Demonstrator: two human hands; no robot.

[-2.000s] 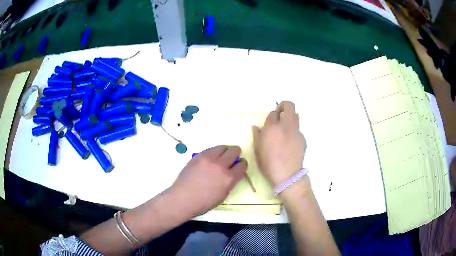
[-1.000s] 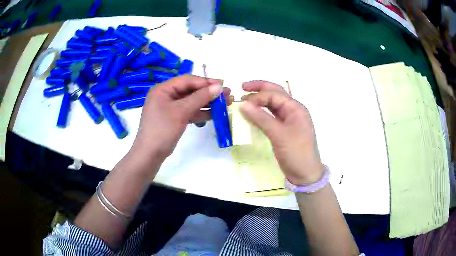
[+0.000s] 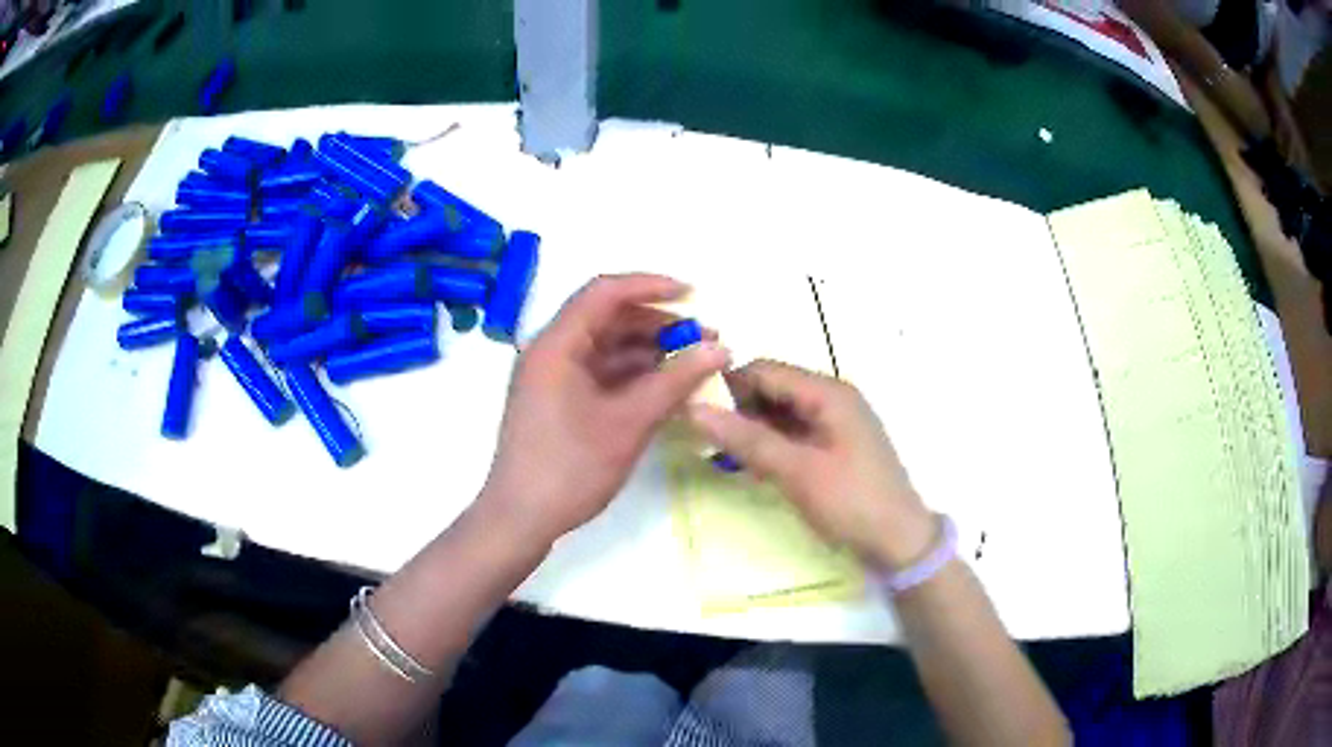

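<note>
A blue battery cell (image 3: 681, 336) is held between my two hands above the white board. A small pale yellow paper piece (image 3: 713, 391) lies around or against its middle; blue shows at both ends. My left hand (image 3: 599, 394) grips the upper end between thumb and fingers. My right hand (image 3: 811, 453) pinches the lower part. The fingers hide much of the cell, and its lead wires cannot be made out. A pale yellow paper sheet (image 3: 745, 547) lies on the board beneath my hands.
Blue cells (image 3: 380, 353) are heaped at the left beside a tape roll (image 3: 117, 245). Fanned yellow sheets (image 3: 1183, 438) lie at the far right of the white board (image 3: 964, 350). A grey post (image 3: 558, 73) stands at the back edge, by the green conveyor belt (image 3: 818, 73).
My hands have come together on the cell. The paper piece now lies against it, and the cell is largely covered. The view has also shifted slightly.
</note>
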